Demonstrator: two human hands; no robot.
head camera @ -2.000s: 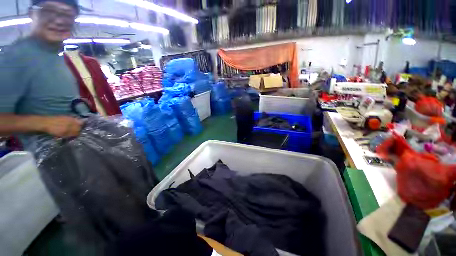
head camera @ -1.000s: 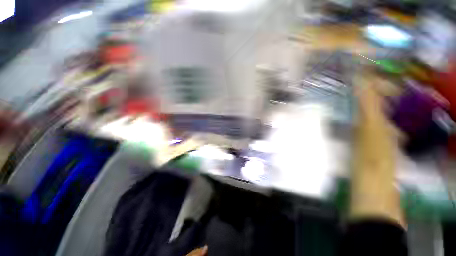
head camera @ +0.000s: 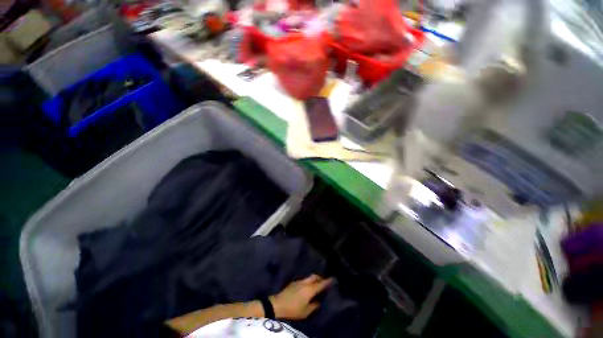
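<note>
My left hand [head camera: 301,297], with a black band on its wrist, lies at the bottom centre on dark cloth [head camera: 218,244]. Its fingers look partly curled, but blur hides whether they grip the cloth. My right hand is not in view. The dark cloth is heaped in a grey bin [head camera: 142,158] and reaches out over its near right edge. A dark phone [head camera: 321,119] lies on a beige sheet [head camera: 297,138] on the table. The white sewing machine [head camera: 440,112], blurred, stands to the right.
The white table [head camera: 221,74] has a green front edge [head camera: 350,188]. Red bags [head camera: 297,63] and a grey tray [head camera: 383,105] lie behind the phone. Purple and black cones [head camera: 585,251] stand at the right edge. A blue bin [head camera: 109,99] is at the upper left.
The view has swung back left from the machine. The right arm, stretched over the table a second ago, has left the picture. The left hand, then barely visible at the bottom, now shows on the cloth.
</note>
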